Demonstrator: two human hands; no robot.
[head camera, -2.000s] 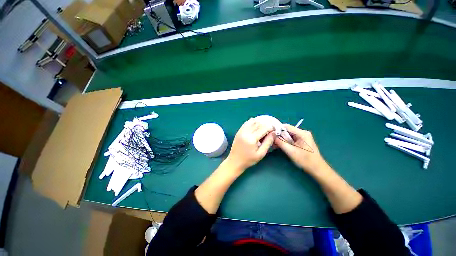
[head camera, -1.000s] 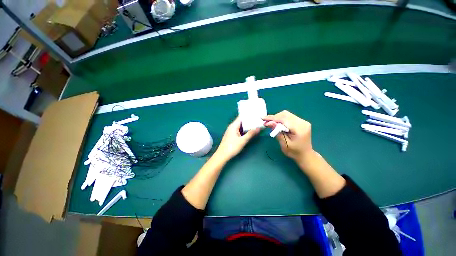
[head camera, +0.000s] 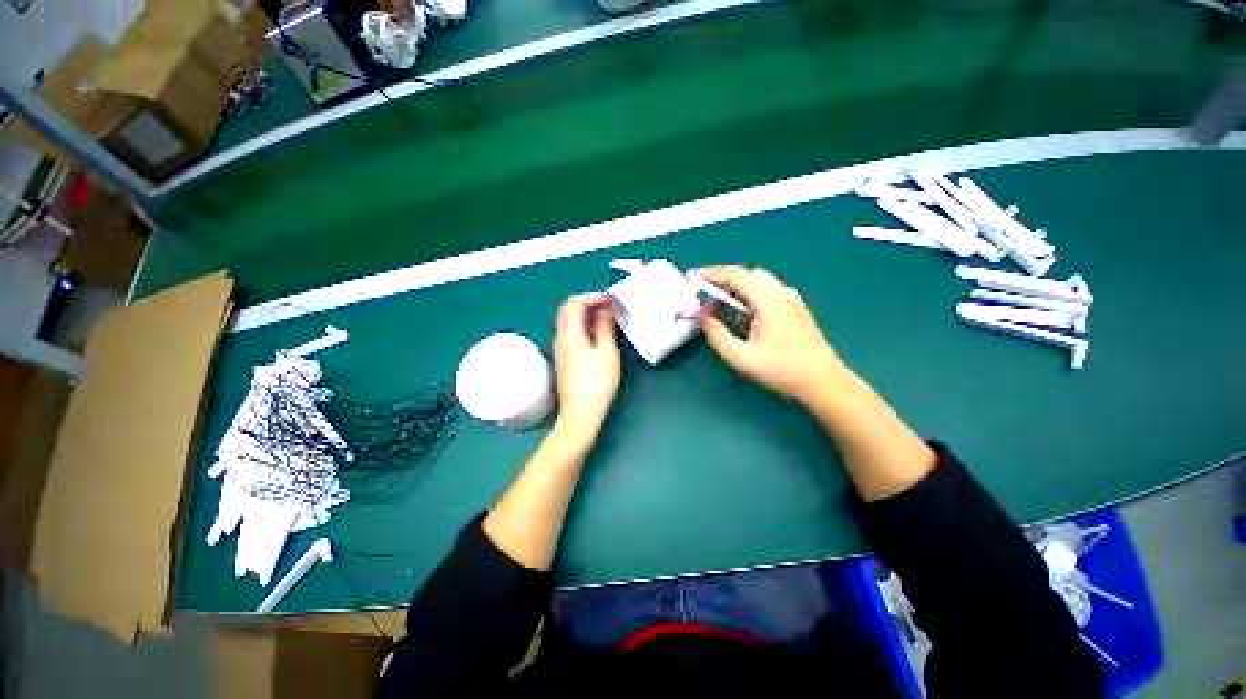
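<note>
A white housing (head camera: 656, 311) is held above the green bench, with a short white piece sticking out at its upper left. My left hand (head camera: 589, 358) grips its left side. My right hand (head camera: 768, 332) is at its right side, fingers on a white arm (head camera: 719, 294) against the housing. Whether the arm is seated cannot be seen. Another round white housing (head camera: 504, 381) stands on the bench left of my left hand. A pile of white arms with thin black wires (head camera: 283, 451) lies at the left. Plain white arms (head camera: 1022, 303) lie in loose groups at the right.
A flat brown cardboard sheet (head camera: 126, 451) covers the left bench end. An open cardboard box (head camera: 308, 661) is below the left front edge. A blue bin (head camera: 1131, 601) with white units is at lower right. A white strip (head camera: 547, 250) runs behind the work area. Boxes and a device stand beyond.
The housing has been turned, so the arm that pointed away now shows only as a short piece at upper left. My right hand has moved the other arm up against the housing's right side. The view has shifted.
</note>
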